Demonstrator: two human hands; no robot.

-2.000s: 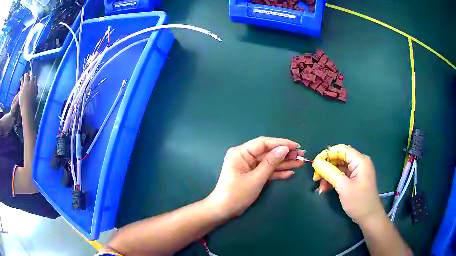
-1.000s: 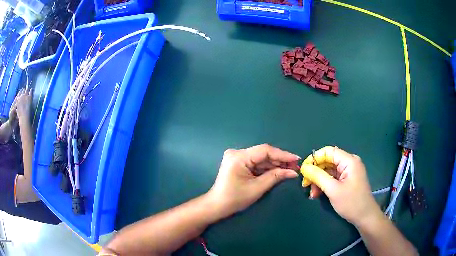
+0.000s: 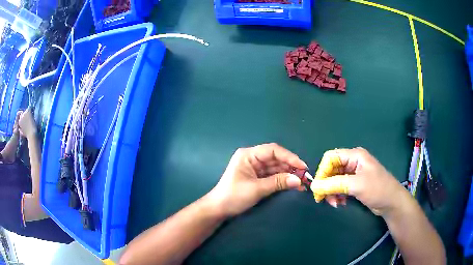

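My left hand [image 3: 259, 176] pinches a small red-brown connector housing [image 3: 299, 173] between thumb and index finger. My right hand [image 3: 352, 178], with yellow finger cots, pinches a thin wire end [image 3: 309, 177] with a white part at the housing. Whether the wire tip is inside the housing cannot be told. A wire harness [image 3: 416, 160] lies to the right, partly behind my right forearm, with a round black connector [image 3: 420, 124] on top and a square black connector [image 3: 435, 193] beside it.
A pile of red-brown housings [image 3: 315, 67] lies on the green table beyond my hands. A blue parts bin [image 3: 263, 16] stands behind it. A large blue tray [image 3: 136, 116] with harnesses is at left. Another person's arm [image 3: 32, 171] is at far left. Another blue tray [image 3: 468, 207] is at the right edge.
The housing, hidden by the fingers a second ago, shows again between my left fingertips, with a white wire part at it. The table objects have shifted slightly in view.
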